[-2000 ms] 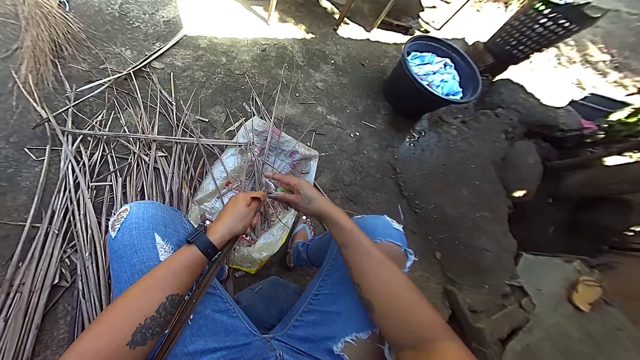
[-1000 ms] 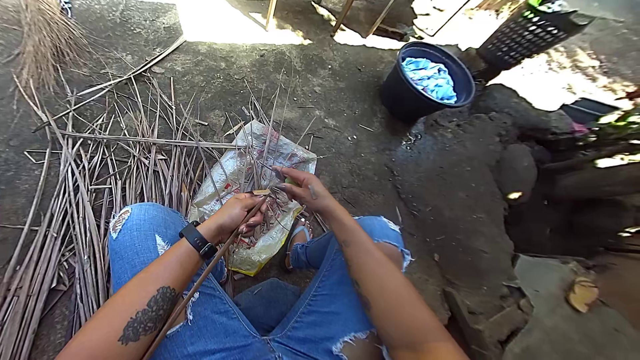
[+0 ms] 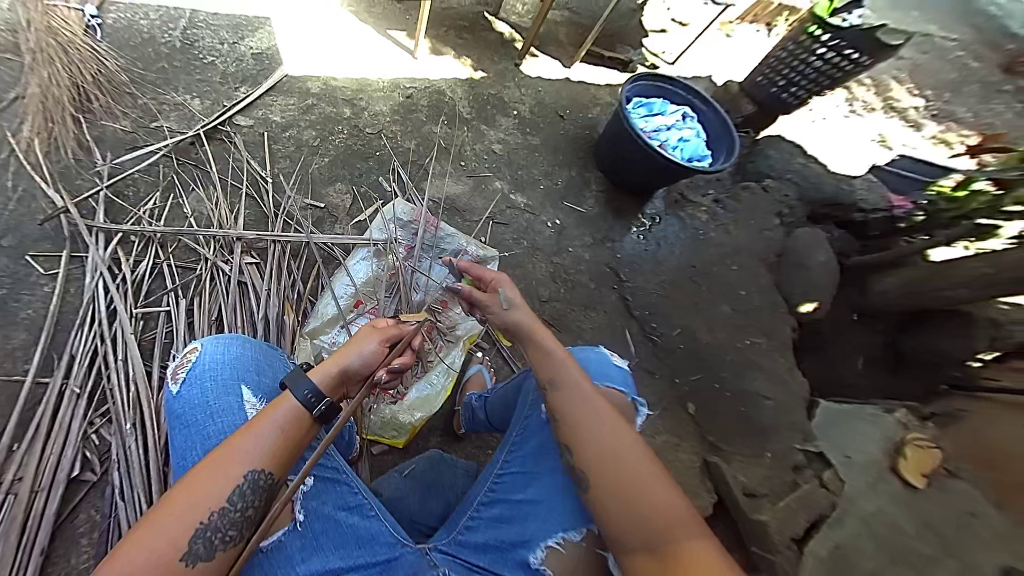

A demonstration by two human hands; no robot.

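Note:
My left hand (image 3: 382,356) is closed around a long brown dried palm frond strip (image 3: 320,452), whose lower part runs back along my forearm. A short tan piece (image 3: 414,318) shows at the top of that hand. Just up and to the right, my right hand (image 3: 484,296) pinches a small dark object (image 3: 454,270), perhaps a blade, with a bit of green beside it. Beneath both hands a whitish plastic sack (image 3: 340,308) lies on the ground, with thin sticks and scraps on it. A large pile of dried frond strips (image 3: 120,320) spreads out at the left.
A dark bucket (image 3: 632,152) with blue cloth (image 3: 670,128) stands at the upper right, before a perforated black basket (image 3: 816,68). Rocks (image 3: 808,272) line the right side. A bundle of thin bristles (image 3: 60,80) is at the upper left. My sandalled foot (image 3: 478,376) is beside the sack.
My right hand was close against my left two seconds ago; it is now a little apart, up and to the right. My left hand still holds a strip.

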